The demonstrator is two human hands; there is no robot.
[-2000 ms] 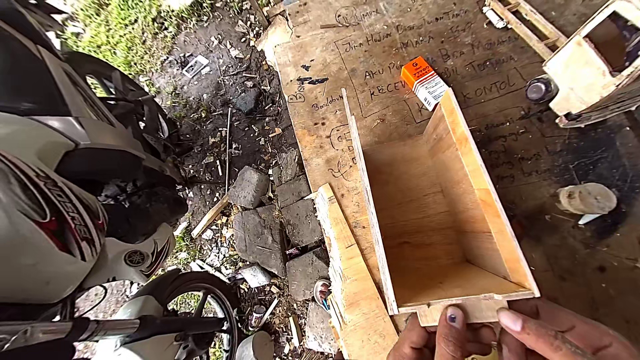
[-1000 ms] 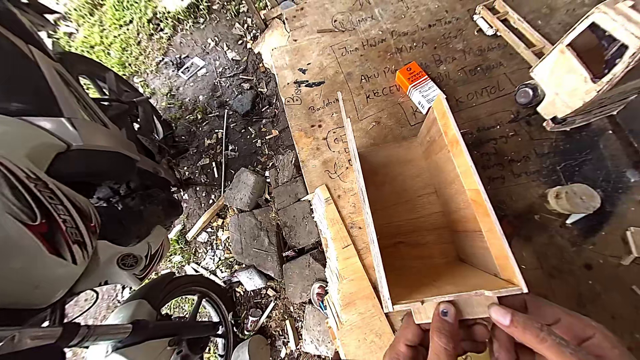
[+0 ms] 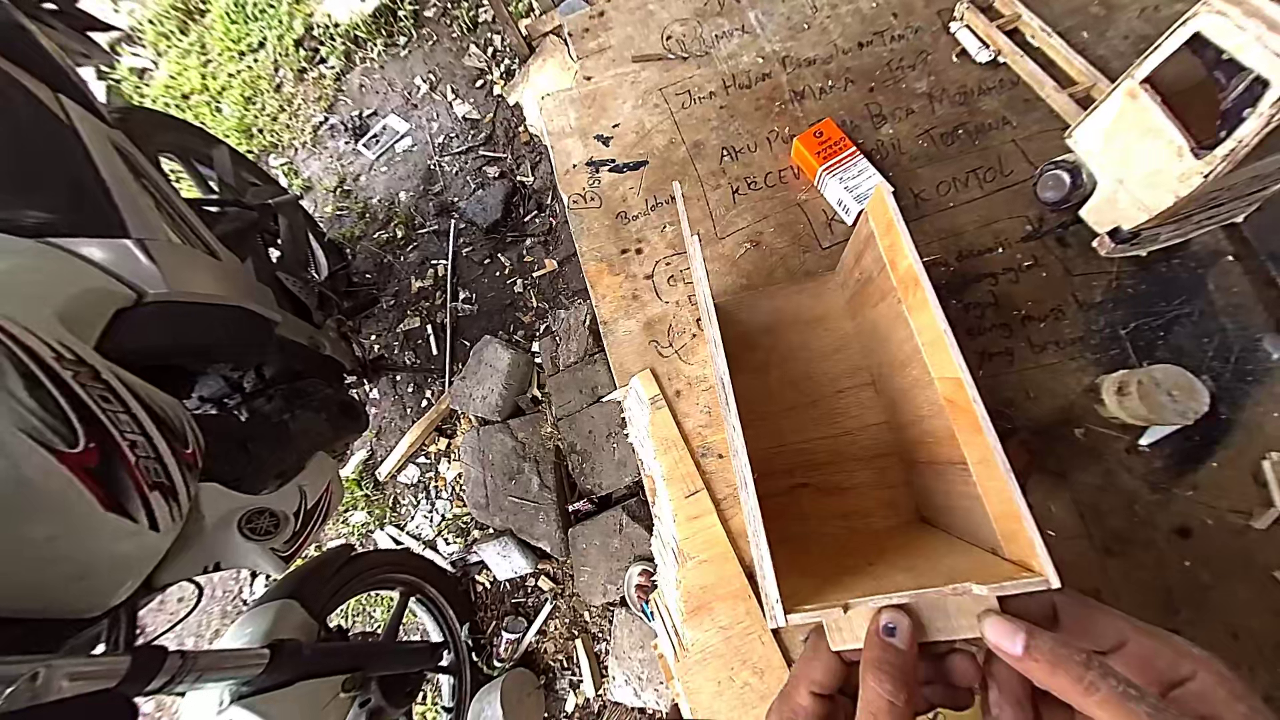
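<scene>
An open plywood box [image 3: 850,420] with thin side walls lies on the board, its near end toward me. At that end a small flat wooden piece [image 3: 940,618] sits against the box edge. My left hand [image 3: 870,675] grips this piece, with the thumb on top and the fingers below. My right hand [image 3: 1110,660] holds the piece's right end, its thumb at the corner; most of its fingers are hidden beneath. An orange and white carton [image 3: 835,170] stands by the box's far right corner.
The plywood worktop [image 3: 640,260] bears handwriting. A rough-edged plywood strip [image 3: 700,560] lies left of the box. At right are a wooden toy truck cab [image 3: 1150,150], a dark-lidded jar [image 3: 1062,184] and a round pale container [image 3: 1155,395]. A motorcycle [image 3: 90,450] and stone blocks [image 3: 515,480] are at left.
</scene>
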